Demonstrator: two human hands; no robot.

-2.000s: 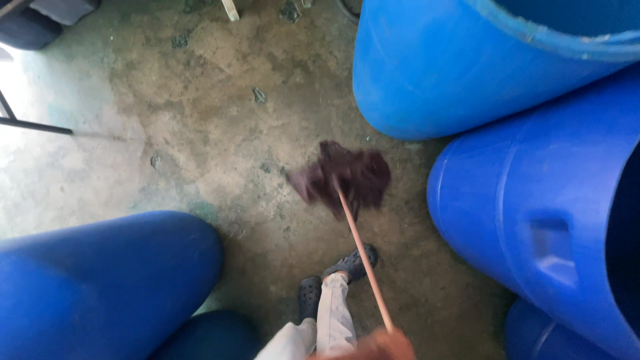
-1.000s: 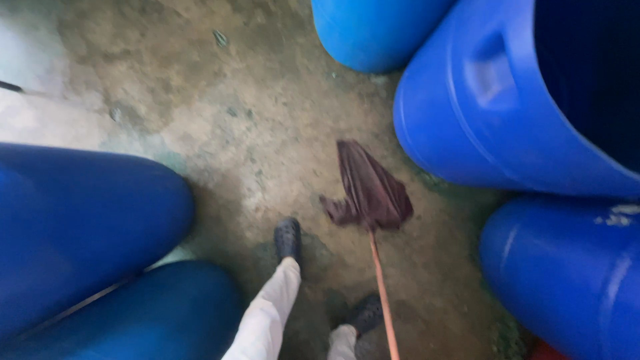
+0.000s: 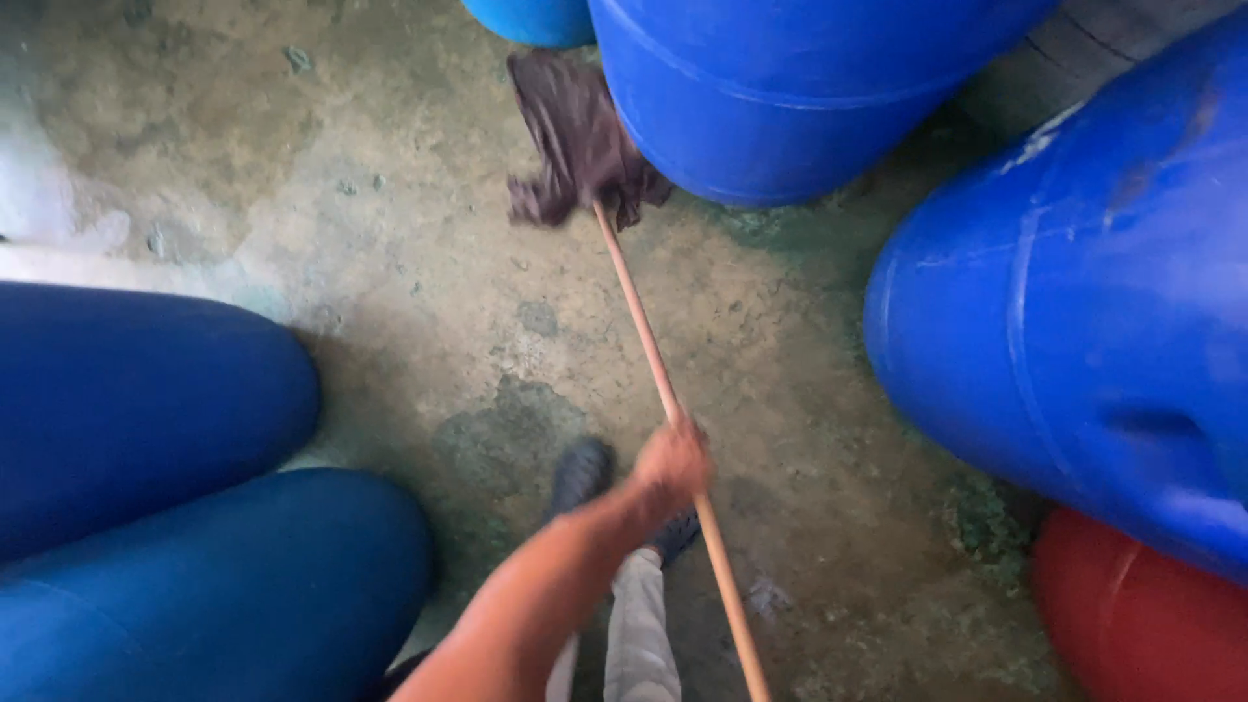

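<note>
My left hand [image 3: 678, 458] grips the wooden handle [image 3: 639, 317] of a mop around its middle, with the forearm reaching in from the lower left. At the handle's far end a dark maroon mop cloth [image 3: 575, 136] lies spread on the concrete floor. Its right side is close against the base of a blue plastic drum [image 3: 741, 107]; whether they touch is unclear. The handle's near end runs out of the frame at the bottom. My right hand is out of view.
Two blue drums [image 3: 146, 400] [image 3: 214, 585] stand at the left. On the right are a large blue drum [image 3: 1092, 322] and a red rounded container [image 3: 1141, 595]. A lighter blue drum [image 3: 536, 19] shows at the top. My dark clogs [image 3: 583, 473] are on the floor below the mop cloth.
The mop cloth has moved forward, up beside the blue drum's base. My left hand, out of view one second ago, now shows on the handle. The view has shifted, bringing the red container in.
</note>
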